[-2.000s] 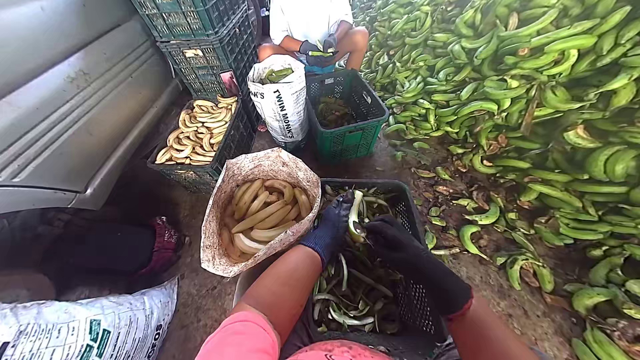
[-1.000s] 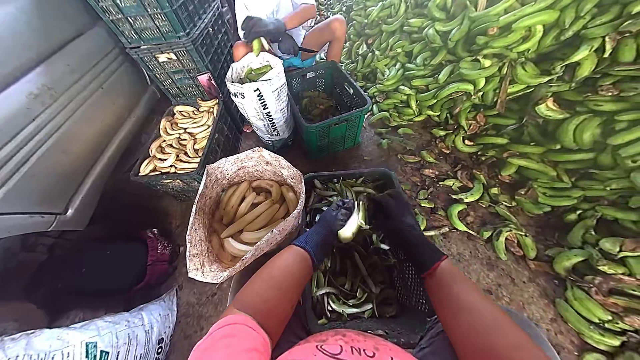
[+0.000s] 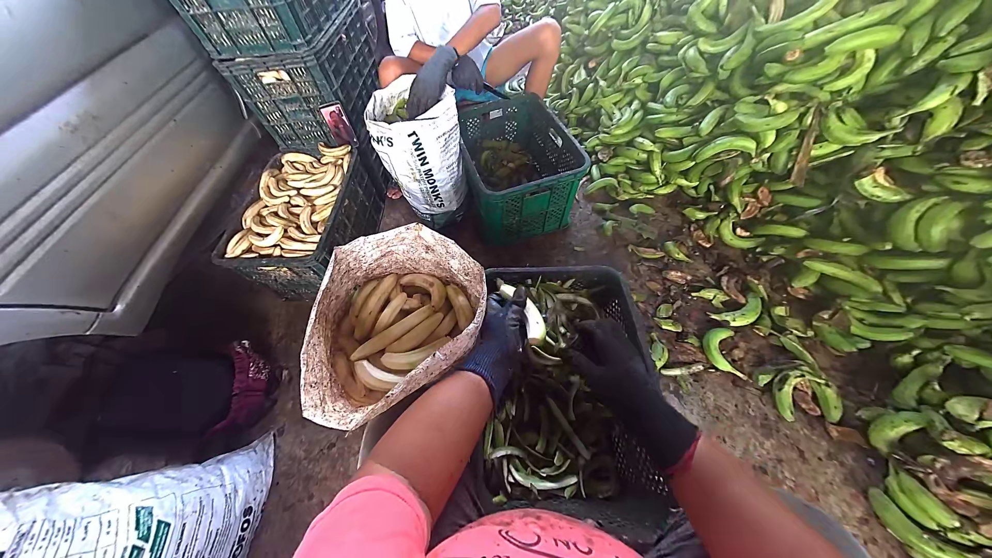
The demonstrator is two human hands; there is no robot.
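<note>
My left hand (image 3: 504,333), in a dark blue glove, holds a pale peeled plantain (image 3: 533,319) over the left side of a black plastic crate (image 3: 632,310). Green plantain peels (image 3: 554,434) fill much of that crate. My right hand (image 3: 612,356), in a black glove, is over the crate's right side with its fingers pointing down and left; whether it holds a small tool or a peel cannot be told. Directly left of my left hand stands an open woven sack (image 3: 325,356) with peeled plantains (image 3: 399,325) inside.
Green plantains (image 3: 860,155) are heaped at the right. A gloved co-worker (image 3: 434,31) sits beyond a white sack (image 3: 422,163) and a green crate (image 3: 527,205). Peeled plantains (image 3: 298,198) fill a crate below stacked crates (image 3: 287,85). A vehicle's side panel (image 3: 101,178) borders the left.
My hands have moved apart, the left one with the plantain toward the open sack. The co-worker's gloved hand has gone down into the mouth of the white sack.
</note>
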